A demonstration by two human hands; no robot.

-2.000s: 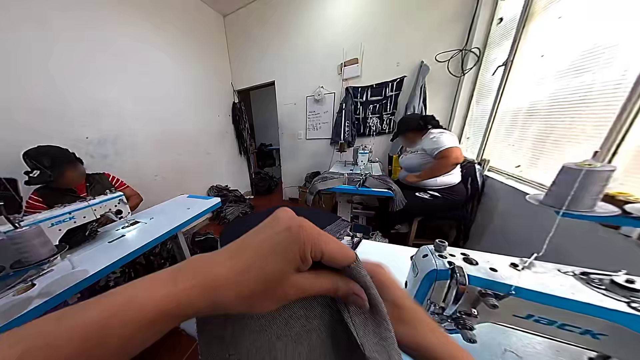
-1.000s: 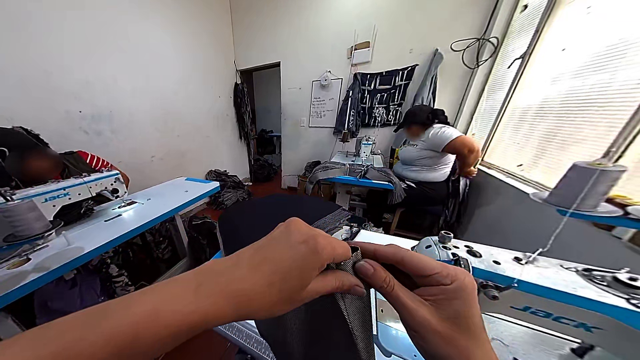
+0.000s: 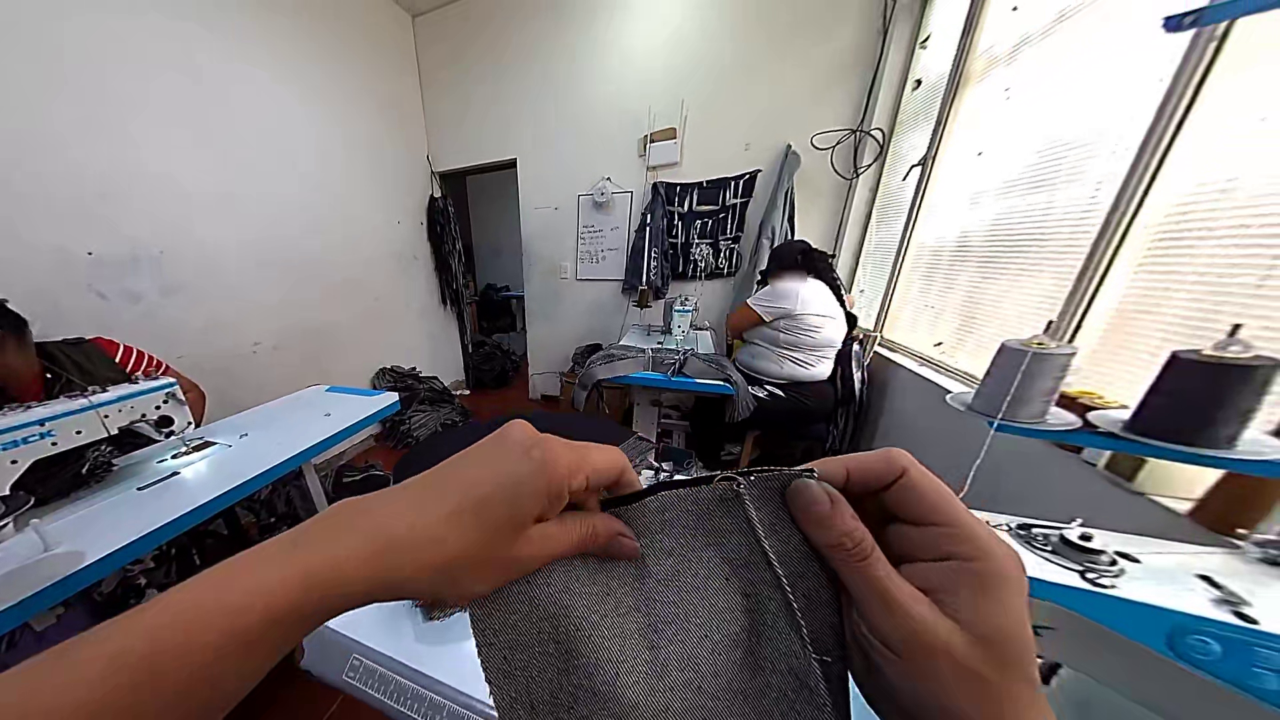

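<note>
A grey twill denim piece [image 3: 660,610] hangs between my hands, with a dark top edge and a stitched seam running down its right part. My left hand [image 3: 530,510] pinches the upper left of that edge between thumb and curled fingers. At the upper right corner, just beyond the seam, my right hand [image 3: 910,570] grips the cloth with the thumb in front. A loose loop of thread shows at the top of the seam. The cloth's lower end runs out of view.
Close on the right is a sewing machine [image 3: 1150,590], with thread cones [image 3: 1025,380] above it. A ruler-marked white table [image 3: 400,660] lies below. Another machine [image 3: 90,420] stands left, near a person in red-striped sleeves. A person in a white shirt [image 3: 795,330] sits farther back.
My hands have moved apart along the cloth's top edge, and the fabric that was bunched between them is now spread flat. The view has turned somewhat to the right.
</note>
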